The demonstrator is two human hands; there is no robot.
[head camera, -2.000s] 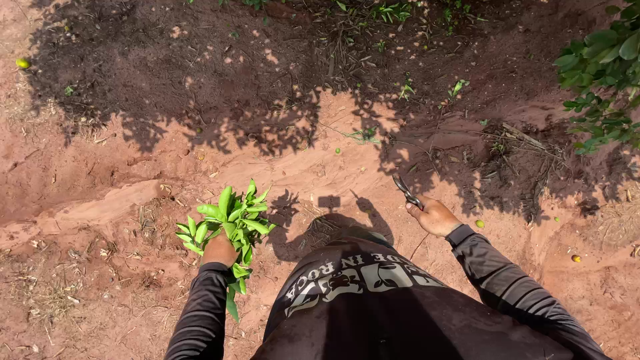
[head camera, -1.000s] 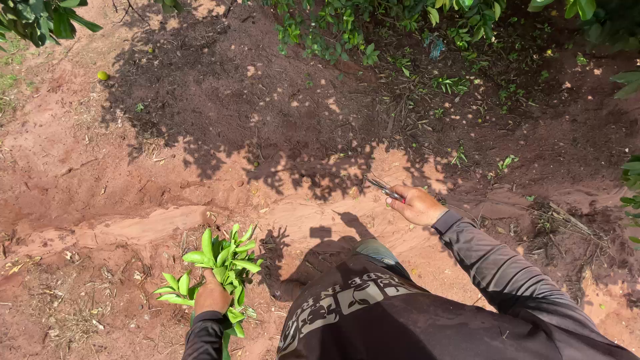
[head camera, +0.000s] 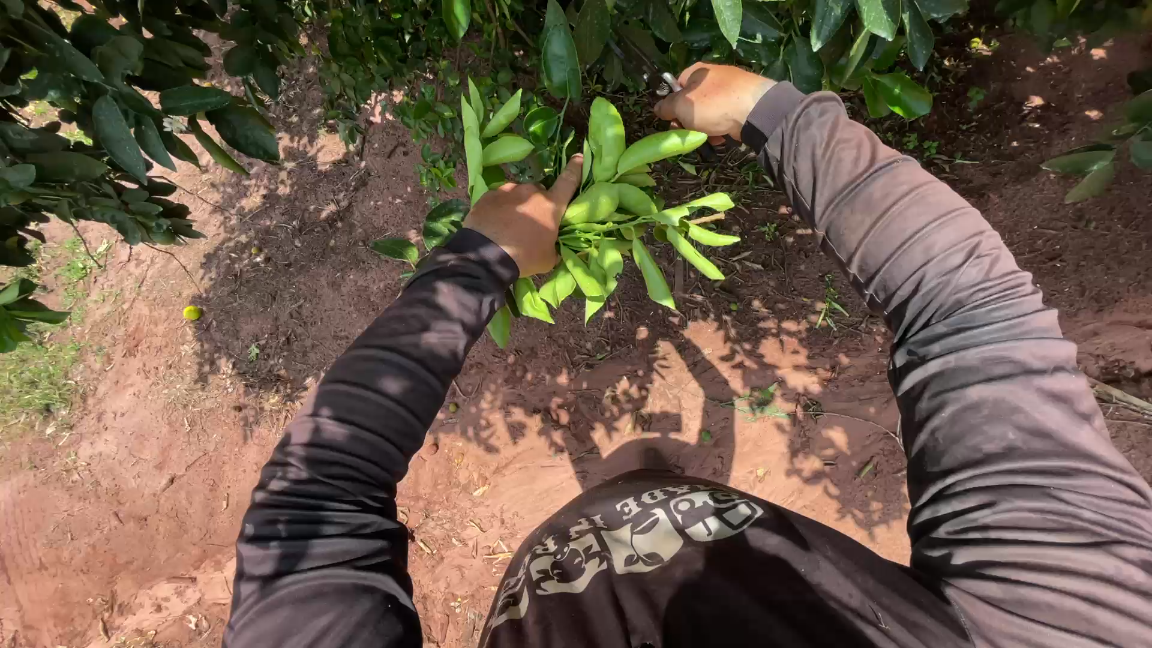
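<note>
My left hand (head camera: 526, 216) is closed around a bunch of light green leafy cuttings (head camera: 607, 211), with its thumb pointing up beside darker leaves. At the edge of the tree foliage (head camera: 648, 31), up and to the right, my right hand (head camera: 715, 101) grips a small metal hand tool (head camera: 668, 83), probably pruning shears. Only a bit of the tool shows; its blades are hidden among the shaded leaves. The cuttings fan out to the right, below my right hand.
Dark green branches (head camera: 117, 126) hang at the upper left, and more leaves (head camera: 1102, 162) reach in from the right. A yellow-green fruit (head camera: 192, 313) lies on the reddish soil (head camera: 117, 504) at the left. Dry twigs lie at the far right.
Both hands have moved forward to the tree foliage, the left still holding the cuttings and the right the tool. The view has shifted toward the tree.
</note>
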